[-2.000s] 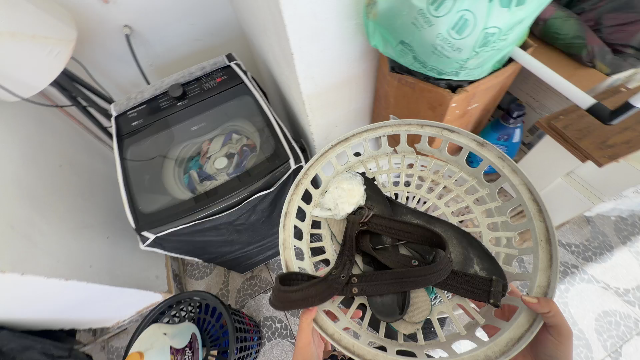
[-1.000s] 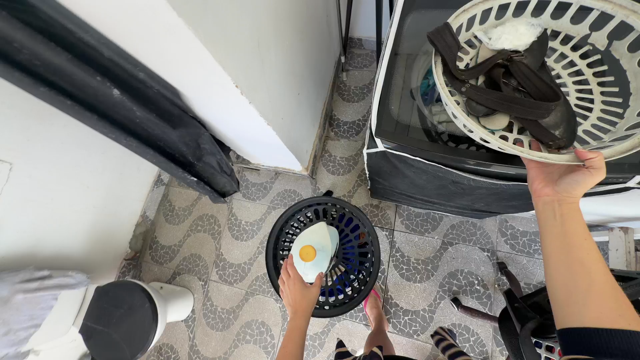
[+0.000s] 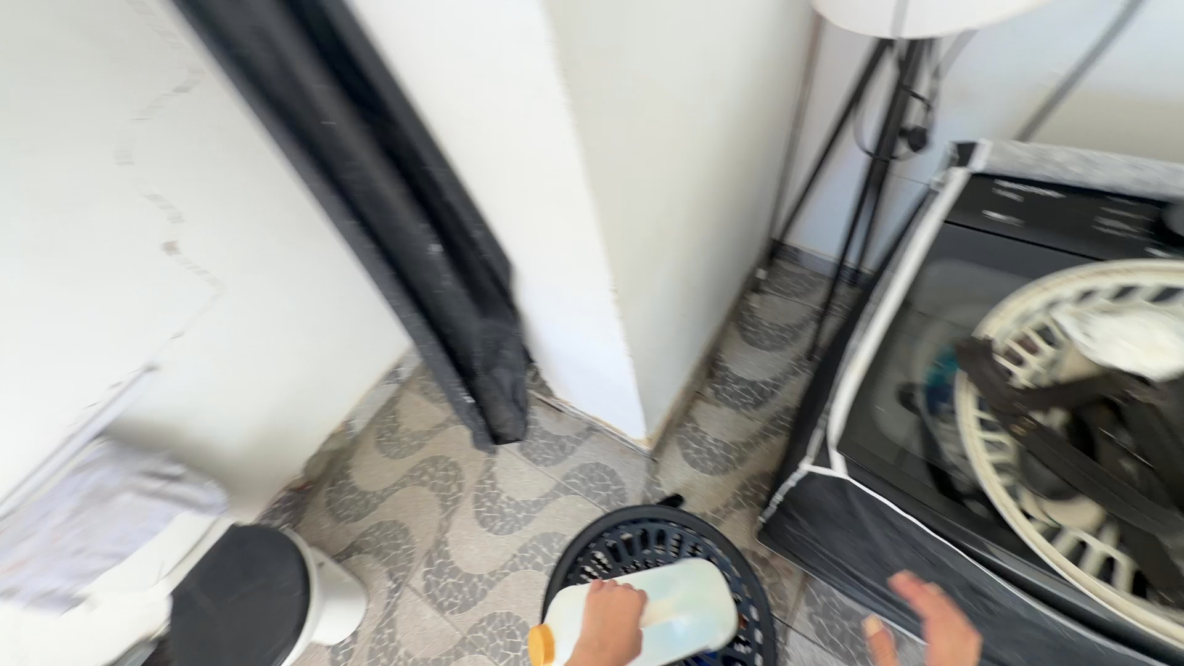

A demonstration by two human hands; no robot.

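Note:
My left hand (image 3: 610, 622) grips the handle of a whitish plastic bottle with an orange cap (image 3: 689, 606). The bottle lies sideways over a black slatted plastic basket (image 3: 592, 541). To the right, my right hand (image 3: 934, 622) holds nothing, its fingers apart, in front of the black cover of the washing machine (image 3: 888, 546). A cream plastic basket (image 3: 980, 462) sits on the machine's lid. In it are a dark bag or shoe-like item with straps (image 3: 1082, 453) and a crumpled white thing (image 3: 1128, 338).
A white bin with a black lid (image 3: 240, 592) stands at lower left beside a greyish cloth (image 3: 120, 518). A long black fabric-covered object (image 3: 407, 213) leans by the white wall corner (image 3: 601, 277). Black stand legs (image 3: 879, 157) rise behind the machine from the patterned tile floor (image 3: 453, 499).
My right hand has let go of the cream basket, which now rests on the washing machine. My left hand, at the bottle a second ago, now has it by the handle.

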